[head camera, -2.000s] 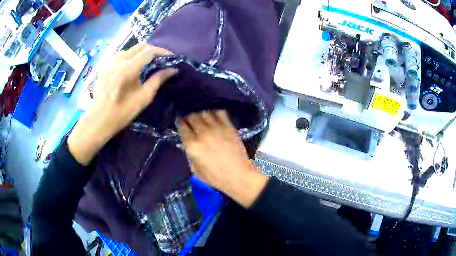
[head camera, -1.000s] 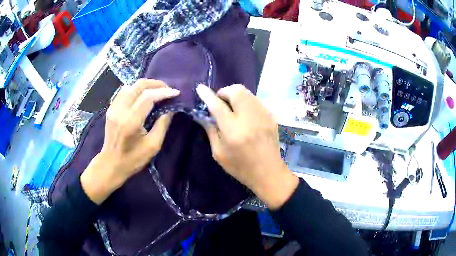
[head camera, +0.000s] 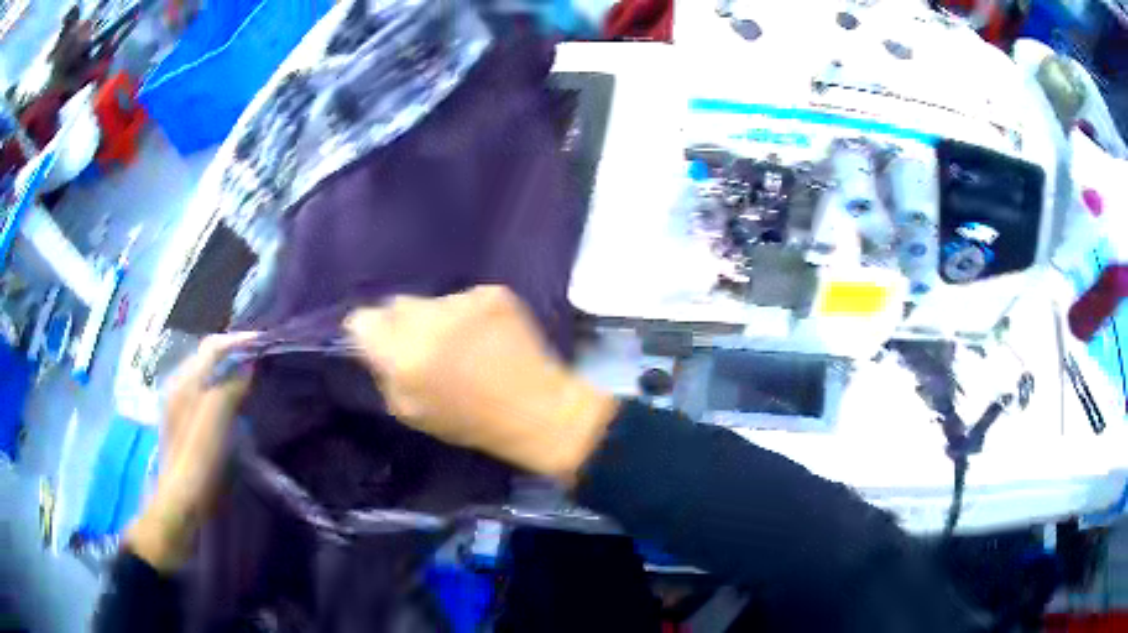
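The dark purple garment lies left of the overlock machine, with its grey-white plaid side showing at the upper left. A round opening faces me, with a pale-speckled edge along its bottom. My left hand, blurred, holds the opening's left edge. My right hand is closed on the opening's upper edge, its fingertips partly hidden. The edge is stretched between the hands.
The white overlock machine stands at the right with a yellow label. A dark lint clump and a slim dark tool lie right of it. A blue bin is at the upper left.
My hands have moved apart, the left one down and left. The opening has spread wide between them. The view has shifted and blurred, with the machine now further left in the picture.
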